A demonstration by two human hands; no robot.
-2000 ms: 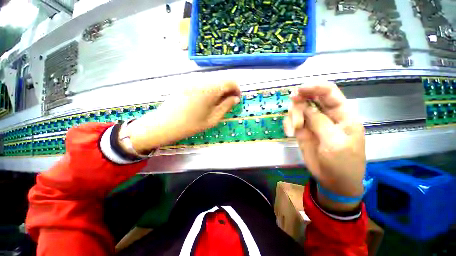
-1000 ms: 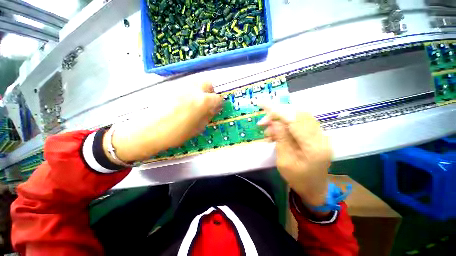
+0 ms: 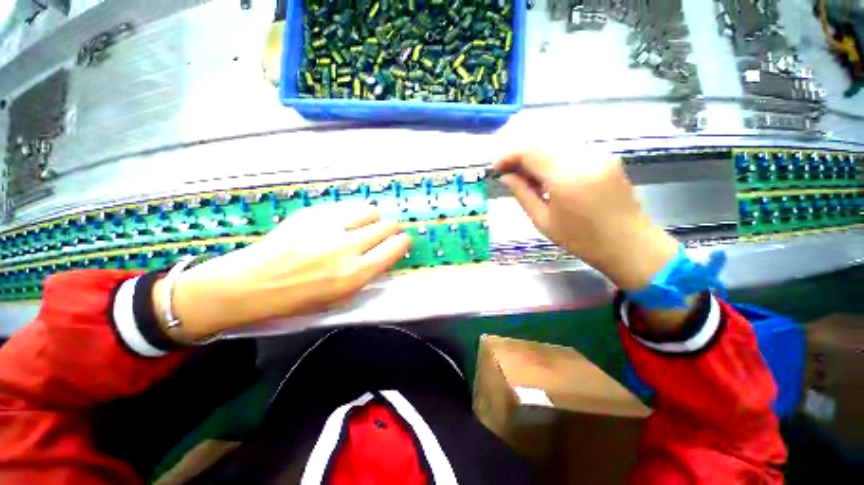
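A green PCB panel (image 3: 445, 244) with two rows of small circuits lies on the conveyor, its right end near the middle of the view. My left hand (image 3: 294, 265) lies over the panel's lower row, fingers pointing right; whether it holds anything is hidden. My right hand (image 3: 578, 204) is just beyond the panel's right end, with thumb and finger pinched on a small dark component (image 3: 495, 173), probably a capacitor. A blue bin (image 3: 403, 111) full of dark capacitors with yellow-green stripes stands behind the conveyor.
Conveyor rails (image 3: 540, 254) run across the view. Another PCB panel (image 3: 801, 189) lies at the right. Small metal-cased parts (image 3: 777, 85) lie on the bench at right and left. A cardboard carton (image 3: 559, 388) and a blue plastic object (image 3: 782, 350) are below the line.
My right hand has moved up from over the panel to beyond its right end. My left hand has come down from the upper row to the lower row. The camera view has also shifted.
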